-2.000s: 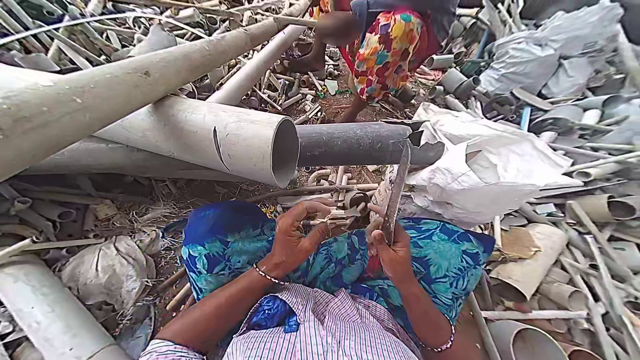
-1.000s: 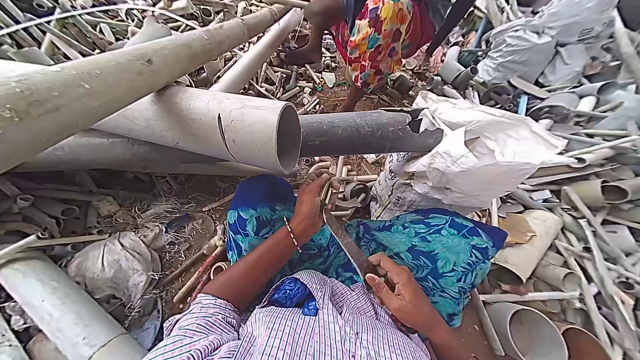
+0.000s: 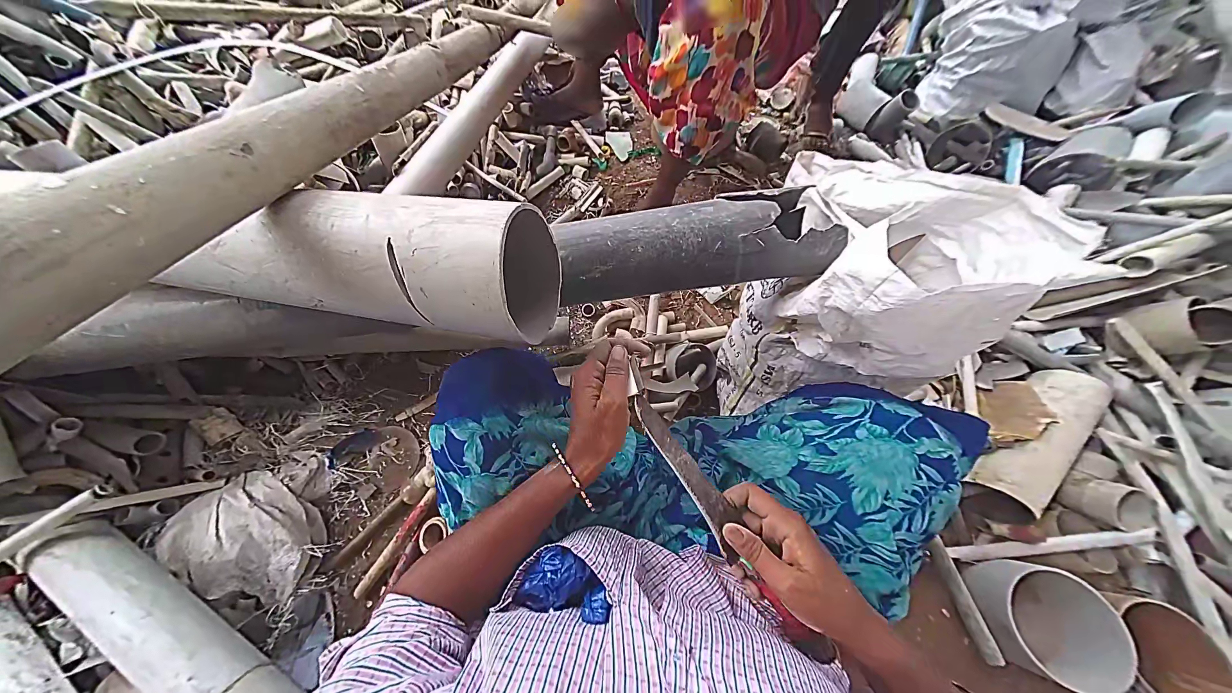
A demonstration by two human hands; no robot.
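Note:
My right hand (image 3: 784, 553) grips the handle of a long knife (image 3: 683, 464), whose dark blade slants up and left over my lap. At the blade's tip, my left hand (image 3: 602, 399) pinches a small pale piece of plastic pipe (image 3: 632, 373); how far the blade touches it is hard to tell. Beyond my hands lies a wide grey plastic pipe (image 3: 433, 260) with a slit near its open end. A dark grey pipe (image 3: 683, 250) with a jagged, broken end extends to its right and reaches a white woven sack (image 3: 924, 279).
A long pale pipe (image 3: 221, 173) crosses the upper left. Scrap pipes surround me, including a wide cut one (image 3: 1049, 616) at lower right and another (image 3: 144, 616) at lower left. A crumpled sack (image 3: 245, 529) lies left. Another person in patterned cloth (image 3: 698, 77) stands beyond the pipes.
The knife, upright in my right hand two seconds ago, now slants across my lap. My right hand has come lower and nearer my body. The other person has shifted a little.

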